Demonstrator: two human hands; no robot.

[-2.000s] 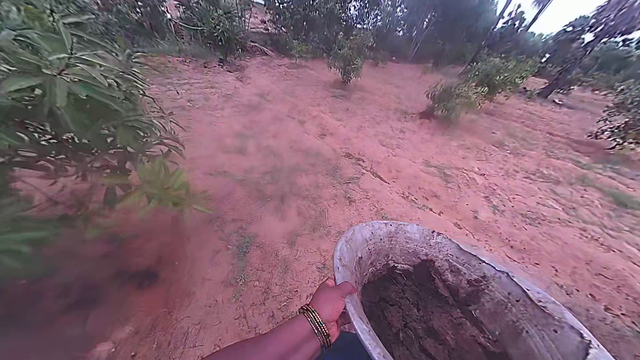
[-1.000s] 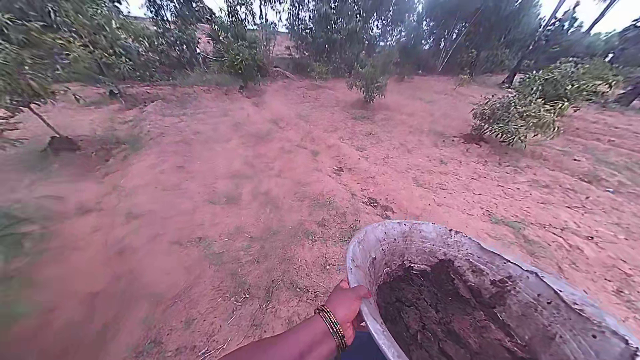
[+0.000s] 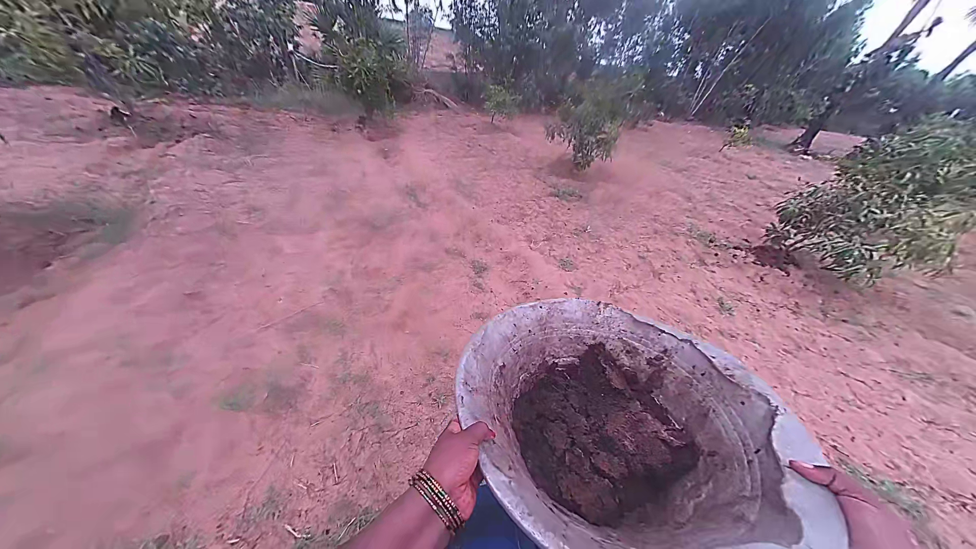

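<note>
A wide, dirt-stained basin [image 3: 732,396] is between my hands at the lower right of the view. Dark brown, crumbly soil or manure [image 3: 602,435] lies in its bottom. My left hand [image 3: 457,461], with bangles at the wrist, grips the near left rim, thumb on top and fingers underneath. On the right rim rests the thumb of my right hand [image 3: 858,499]; its other fingers are hidden below the basin. A piece of blue cloth [image 3: 492,526] shows beneath the basin.
Reddish bare ground [image 3: 305,305] with sparse grass spreads ahead. A small leafy bush [image 3: 587,130] stands further off, and a larger one [image 3: 877,198] grows at the right. Trees [image 3: 549,53] line the back.
The view has turned, and the big foliage at the left has gone out of it. My right hand now shows on the basin's right rim. My left hand keeps its hold.
</note>
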